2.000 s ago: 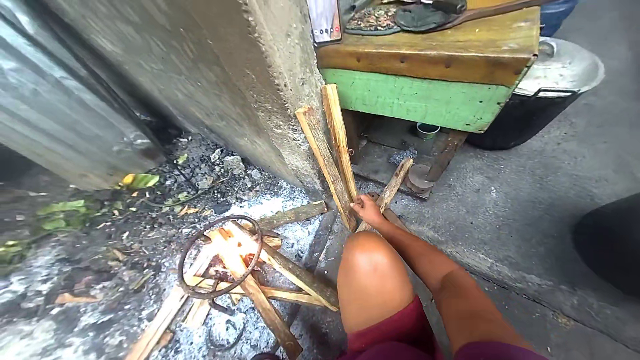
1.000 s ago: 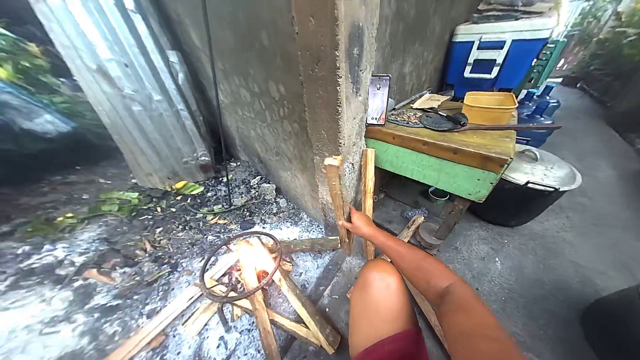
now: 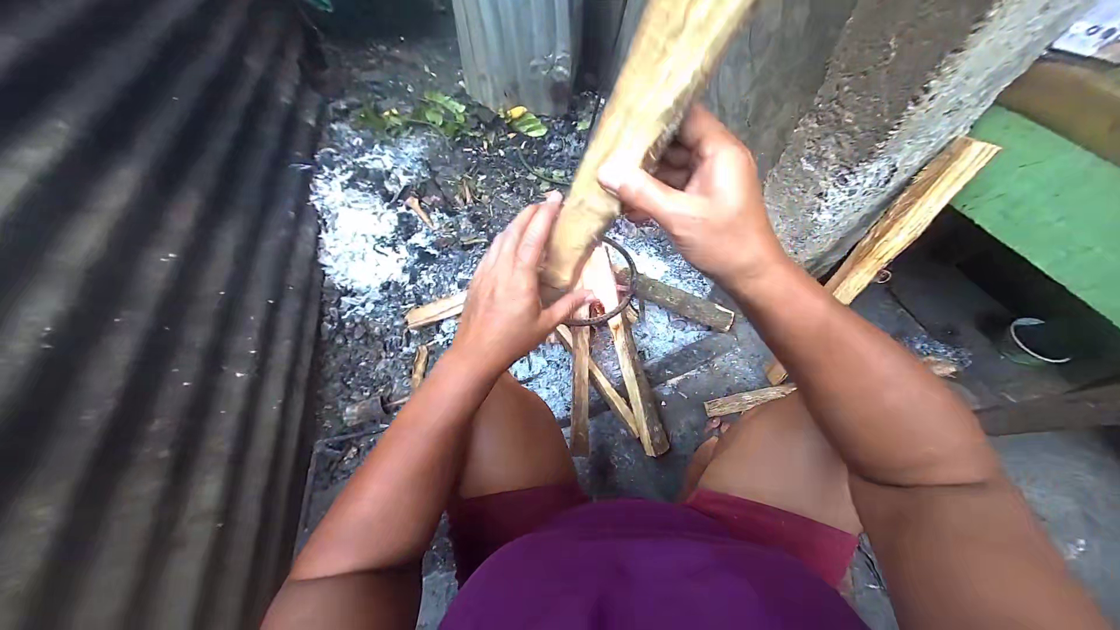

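Note:
My right hand (image 3: 700,192) grips a split piece of firewood (image 3: 643,114) near its middle, the thumb on its near face. The wood slants from upper right down to my left hand (image 3: 516,280), whose fingers and thumb are spread around its lower end; whether they close on it I cannot tell. Beyond and below my hands a metal ring (image 3: 632,284) stands over a small fire, partly hidden by the wood and my left hand. Several split sticks (image 3: 639,385) lie with their inner ends at the fire.
Corrugated metal sheeting (image 3: 149,306) runs along the left. White ash (image 3: 359,236) covers ground beyond the fire. At right, a split log (image 3: 914,219) leans by a concrete post (image 3: 892,114) and a green-sided table (image 3: 1041,201). A small round container (image 3: 1037,341) sits under the table.
My right hand has lifted a piece of firewood from beside the post to above the fire. My left hand has come into view at its lower end. The view has swung left and down.

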